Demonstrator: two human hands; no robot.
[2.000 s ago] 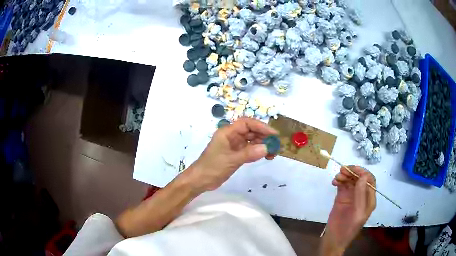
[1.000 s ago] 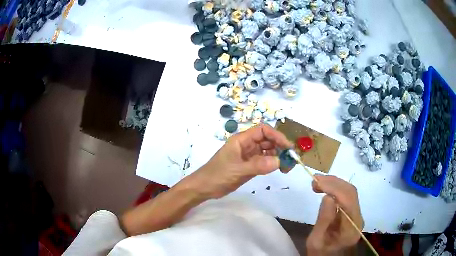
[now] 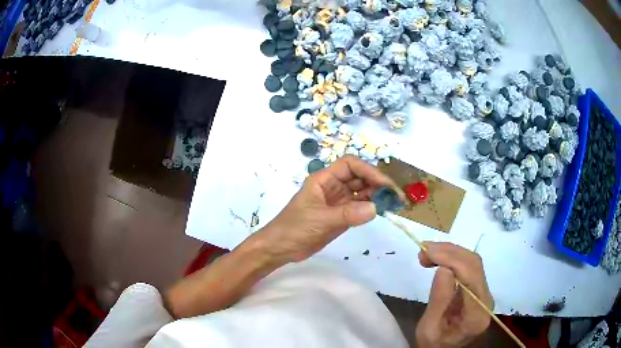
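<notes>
My left hand (image 3: 333,200) is bare and holds a dark round piece (image 3: 387,200) between thumb and fingers, its face turned up toward me. My right hand (image 3: 453,289) is bare and holds a thin straw-coloured stick (image 3: 410,235). The stick's pale tip is at the lower edge of the dark piece; whether it touches cannot be told. Behind the piece lies the brown glue board (image 3: 446,201) with a small red glue pot (image 3: 417,192) on it. My left fingers hide the board's left part.
Pale ornament bodies (image 3: 408,58) are heaped beyond the board, with dark round pieces (image 3: 278,66) at their left. Joined pieces (image 3: 524,136) lie at right, beside the blue tray (image 3: 558,228) of dark pieces. The table's left edge drops to the floor (image 3: 82,156).
The right hand has brought the stick from over the board to the dark piece, and its tip has since shifted to the piece's lower edge. The left hand has moved slightly right.
</notes>
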